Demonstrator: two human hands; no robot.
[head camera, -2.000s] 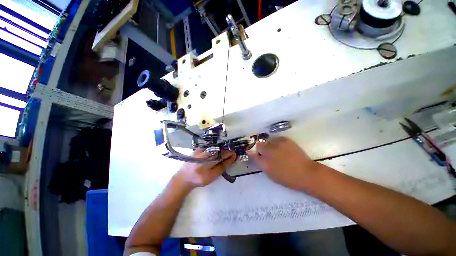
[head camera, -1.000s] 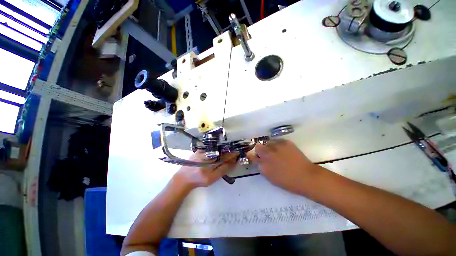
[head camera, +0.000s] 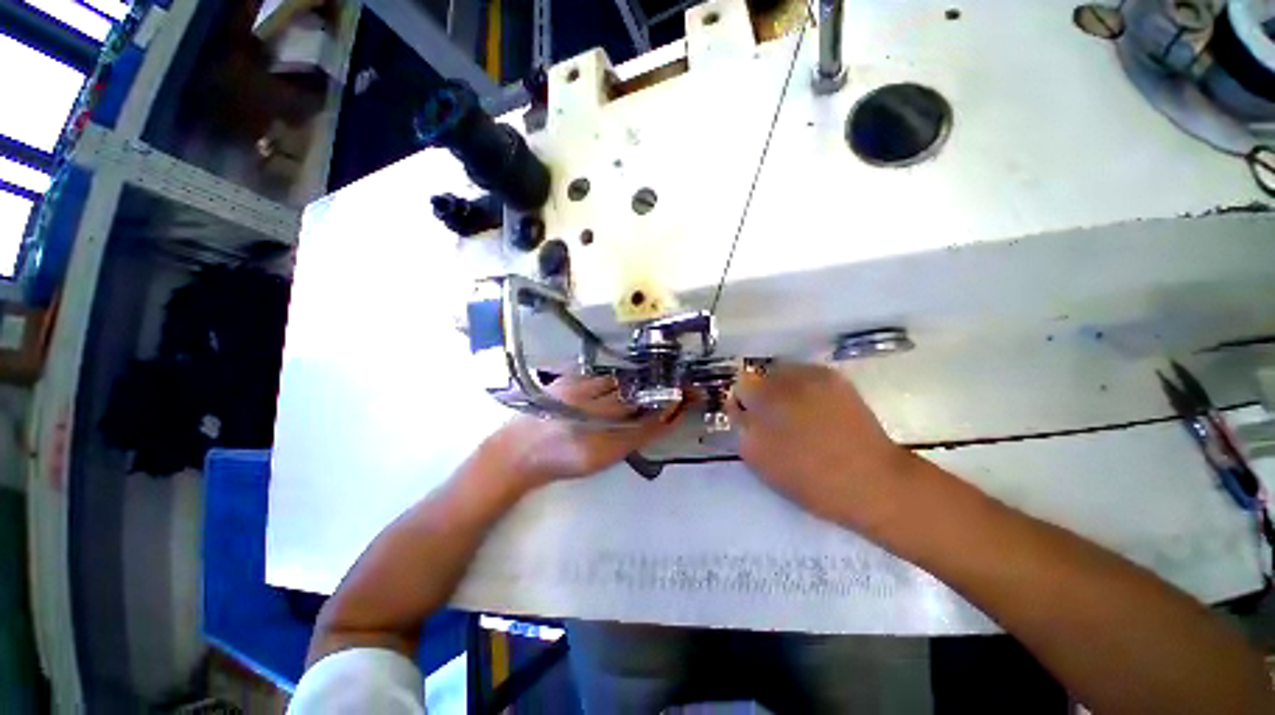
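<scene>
The white sewing machine head (head camera: 979, 252) spans the upper right of the view. Its needle area and presser foot (head camera: 657, 384) lie behind the bent metal take-up lever guard (head camera: 524, 366). My left hand (head camera: 573, 436) lies on the bed at the left of the foot, its fingertips reaching behind the guard. My right hand (head camera: 811, 433) is at the right of the foot, fingers bent and close together beside small metal parts (head camera: 720, 405). A small dark piece (head camera: 643, 465) shows below my left fingers. Whatever lies between the fingertips is hidden, so I cannot tell what they hold.
Thread snips (head camera: 1214, 436) lie on the bed at right. A black ribbed knob (head camera: 483, 154) stands on the head. A blue tub (head camera: 252, 559) is below the table's left edge. Dark material (head camera: 196, 370) sits on the left shelf. A ruler scale (head camera: 741, 570) marks the front.
The view has shifted, with the machine head appearing larger and farther right. Both hands stay beside the presser foot, with little visible change in their pose.
</scene>
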